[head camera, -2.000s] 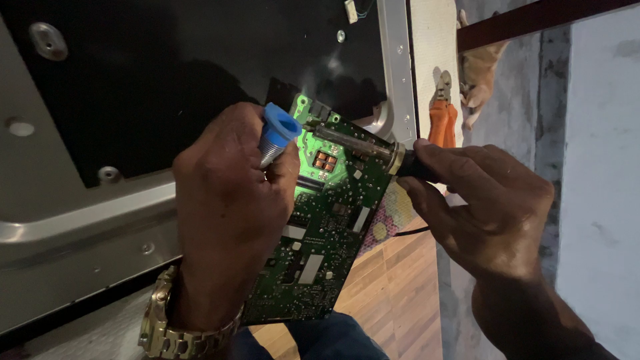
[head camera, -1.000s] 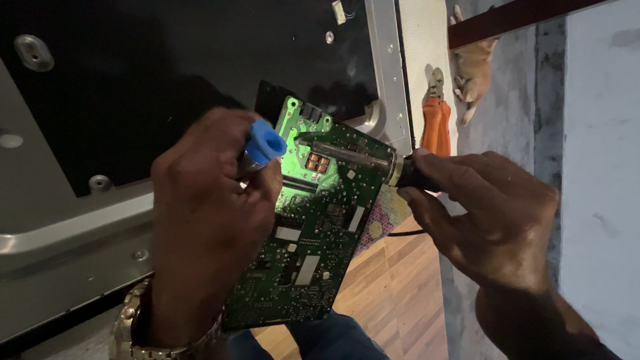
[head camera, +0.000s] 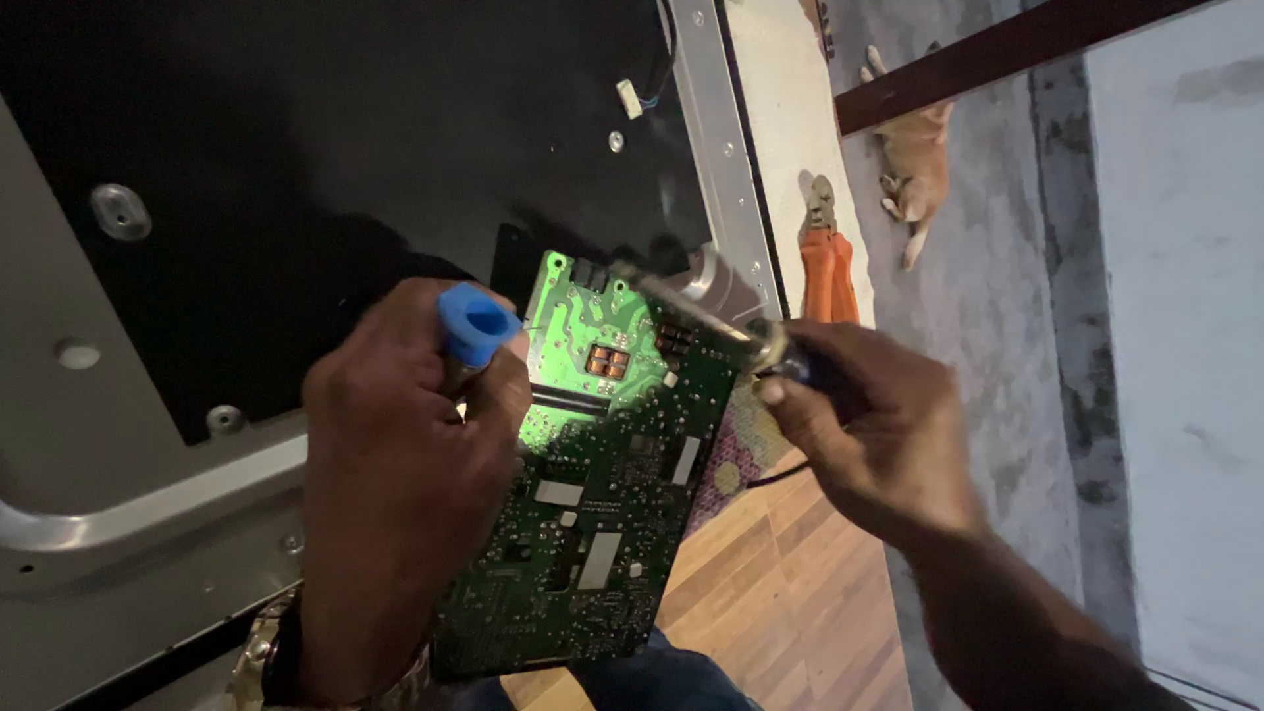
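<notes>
A green circuit board (head camera: 632, 434) lies tilted over the edge of a metal panel, its upper part brightly lit. My left hand (head camera: 415, 434) is closed around a blue-ended tool (head camera: 477, 324), possibly a solder sucker, above the board's left side; most of its body is hidden by my fingers. My right hand (head camera: 869, 425) grips the dark handle of a soldering iron (head camera: 691, 311). The iron's blurred metal shaft points up and left over the board's top edge. Whether its tip touches the board I cannot tell.
The large metal and black panel (head camera: 247, 484) fills the left. Orange-handled pliers (head camera: 828, 262) lie on a white strip beside it. A small connector (head camera: 629, 100) with wires rests on the panel. A cable (head camera: 778, 477) runs below my right hand. A cat (head camera: 913, 168) lies on the floor at the upper right.
The iron's tip end has moved from the lit area near the copper-coloured parts to the board's top edge. Both hands keep their tools.
</notes>
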